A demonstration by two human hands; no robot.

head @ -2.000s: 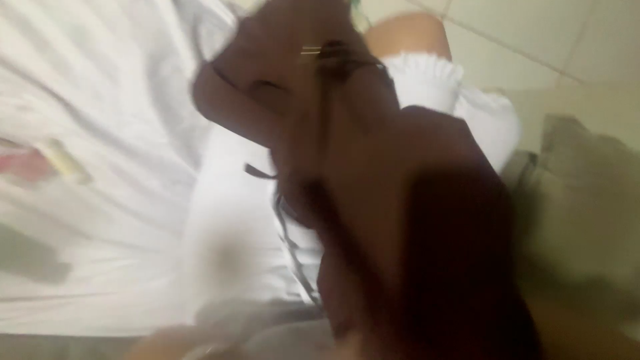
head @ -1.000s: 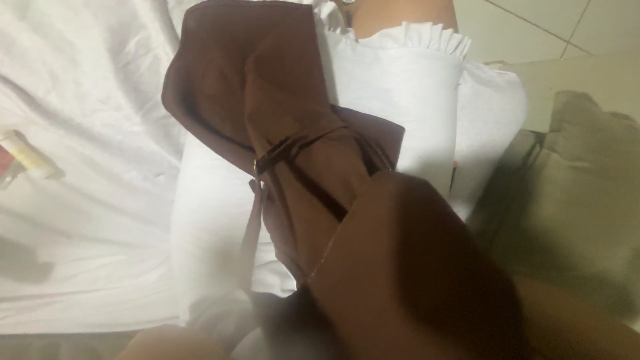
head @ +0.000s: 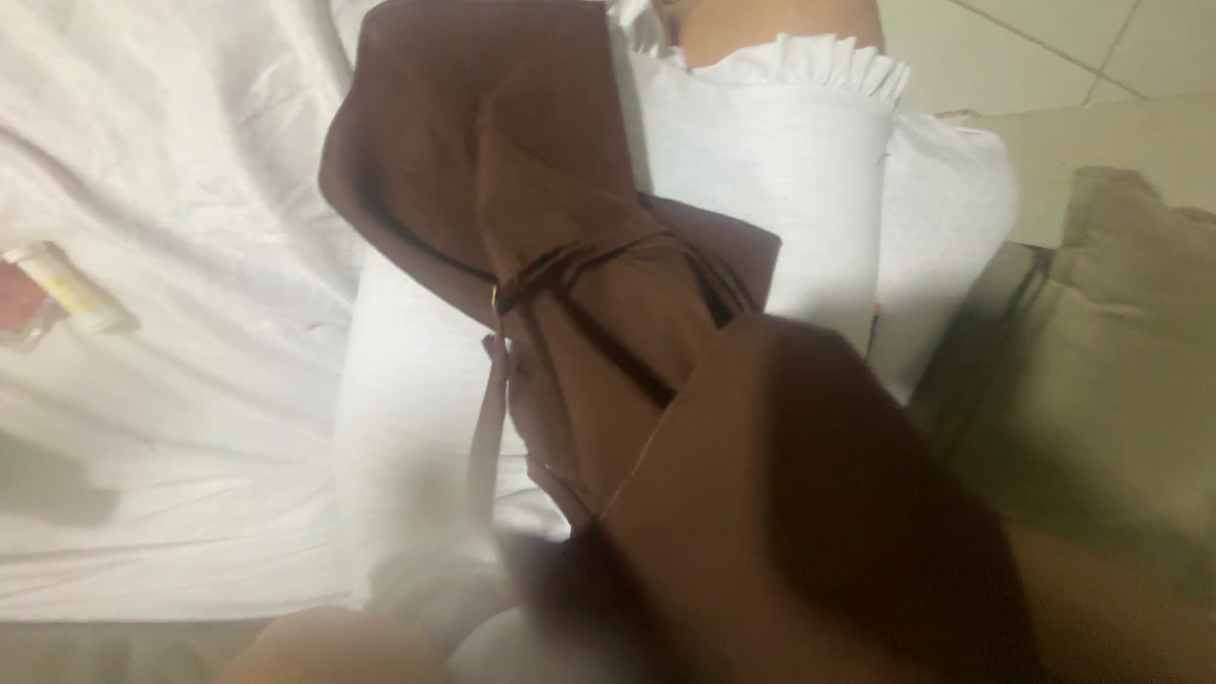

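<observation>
A brown cloth garment (head: 570, 190) with thin straps lies over white ruffle-hemmed clothing (head: 779, 171), which covers a leg. Its lower part rises toward the camera, blurred and dark at the bottom right. A small gold-coloured ring (head: 495, 296) sits on a strap at the garment's left edge, and a loose strap end (head: 489, 427) hangs below it. Neither my left hand nor my right hand can be made out; the raised cloth may hide them. Blurred skin (head: 332, 651) shows at the bottom edge, and I cannot tell whether it is arm or leg.
White wrinkled cloth (head: 190, 399) spreads on the left, with a pale spool-like cylinder (head: 71, 290) and a small red item (head: 19, 299) on it. Pale floor tiles (head: 1026, 47) show at the top right. A grey-green cushion or folded cloth (head: 1130, 361) is at the right.
The brown garment, bunched and blurred two seconds ago, is now spread flatter at the top, with its straps and ring in clearer sight. Little differs from one second ago.
</observation>
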